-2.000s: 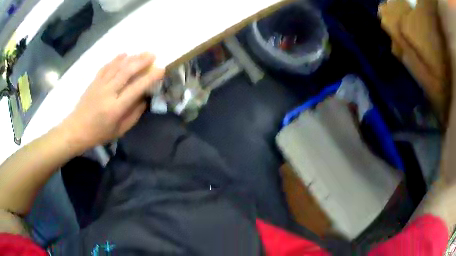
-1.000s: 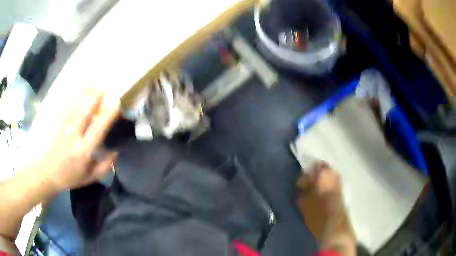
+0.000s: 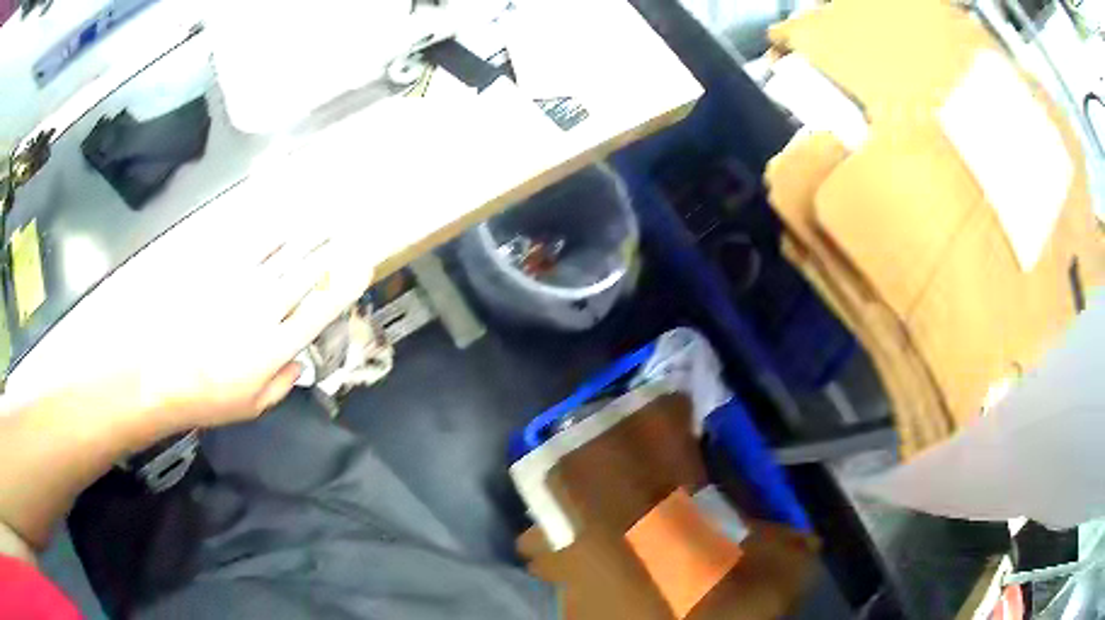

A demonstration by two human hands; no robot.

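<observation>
My left hand (image 3: 224, 333) rests at the front edge of the white table (image 3: 424, 170), overexposed, with its thumb apart below the edge and nothing visible in it. My right hand is out of the picture. Low on the floor, the blue crate (image 3: 757, 460) holds brown panels (image 3: 630, 454). An orange piece (image 3: 685, 551) lies on them. A pale sheet (image 3: 1018, 424) reaches in from the right edge; what bears it is hidden.
Stacked brown panels (image 3: 903, 230) with a white sheet (image 3: 1006, 158) stand at the right. A grey bin (image 3: 570, 291) is under the table edge. Black pieces (image 3: 152, 151) lie on the machine bed. A printed paper (image 3: 564, 112) is on the table. A black apron (image 3: 315, 521) covers my lap.
The view has swung right. My right hand, seen at the crate's pale sheet one second ago, has left the picture. That sheet no longer covers the crate, and brown panels and the orange piece show.
</observation>
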